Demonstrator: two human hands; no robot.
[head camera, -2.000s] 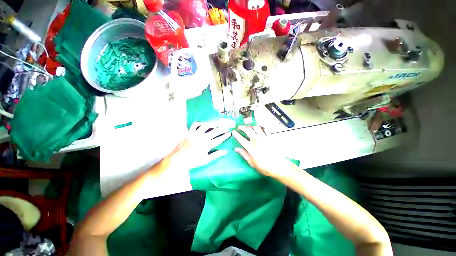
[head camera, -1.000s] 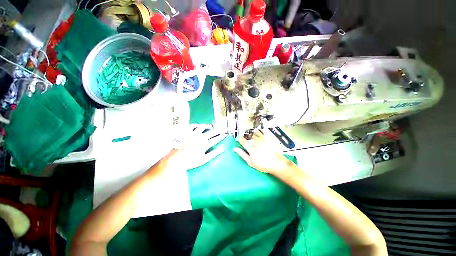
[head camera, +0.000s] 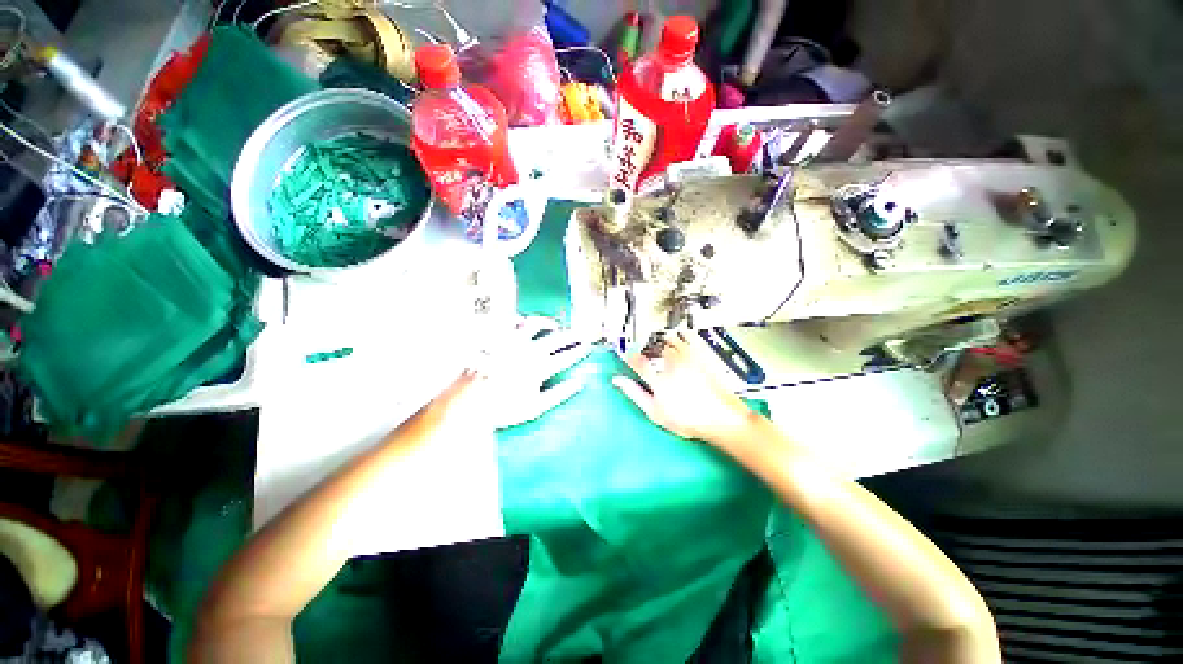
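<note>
A green fabric panel (head camera: 623, 467) lies under the head of the cream sewing machine (head camera: 701, 247), shows behind the head, and hangs over the table's front edge. My left hand (head camera: 525, 374) lies flat on the cloth left of the needle area, fingers spread. My right hand (head camera: 681, 385) rests on the cloth just right of it, fingertips close to the presser foot. The needle and foot are too small and partly covered to tell clearly. Neither hand visibly grips the cloth.
A grey bowl (head camera: 332, 182) of small green strips stands back left, beside stacked green pieces (head camera: 136, 318). One strip (head camera: 328, 354) lies on the white table (head camera: 376, 428). Two red bottles (head camera: 662, 110) stand behind. Dark snips (head camera: 732, 354) lie right of the needle area.
Since the earliest frame, the cloth has moved away from me under the machine head, with more of it showing behind. The hands stay beside the needle area. The camera view has shifted.
</note>
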